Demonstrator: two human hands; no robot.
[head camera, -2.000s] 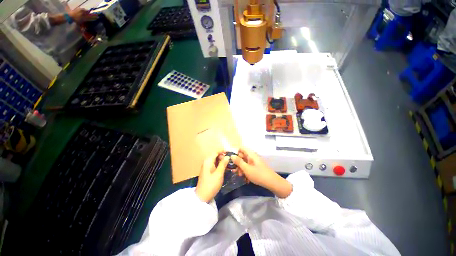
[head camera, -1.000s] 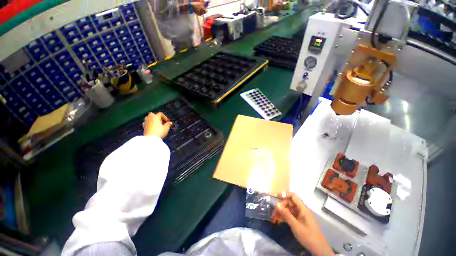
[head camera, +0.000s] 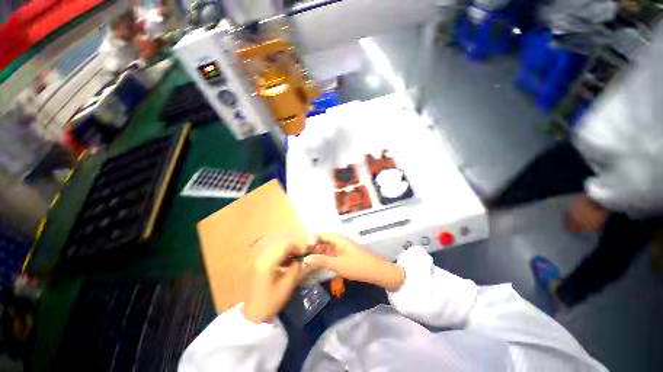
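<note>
My left hand (head camera: 272, 277) and my right hand (head camera: 343, 260) meet over the near right edge of the tan work pad (head camera: 236, 236). A small dark part (head camera: 299, 258) shows between their fingertips. It is blurred and mostly covered by the fingers, so its shape cannot be told. A shiny clear plastic bag (head camera: 313, 300) lies just below the hands. The orange item (head camera: 336, 285) shows under my right hand.
The white machine bed (head camera: 451, 196) on the right bears red-brown nests (head camera: 352, 199) and a white disc (head camera: 392, 184). The gold-orange dispensing head (head camera: 280, 83) hangs above. Black blister trays (head camera: 120, 189) and a dotted sheet (head camera: 217, 182) lie left. A person's hand (head camera: 586, 216) is at right.
My left hand has come back from the near tray stack to meet my right hand at the pad. The view has swung right, and a person now stands at the right.
</note>
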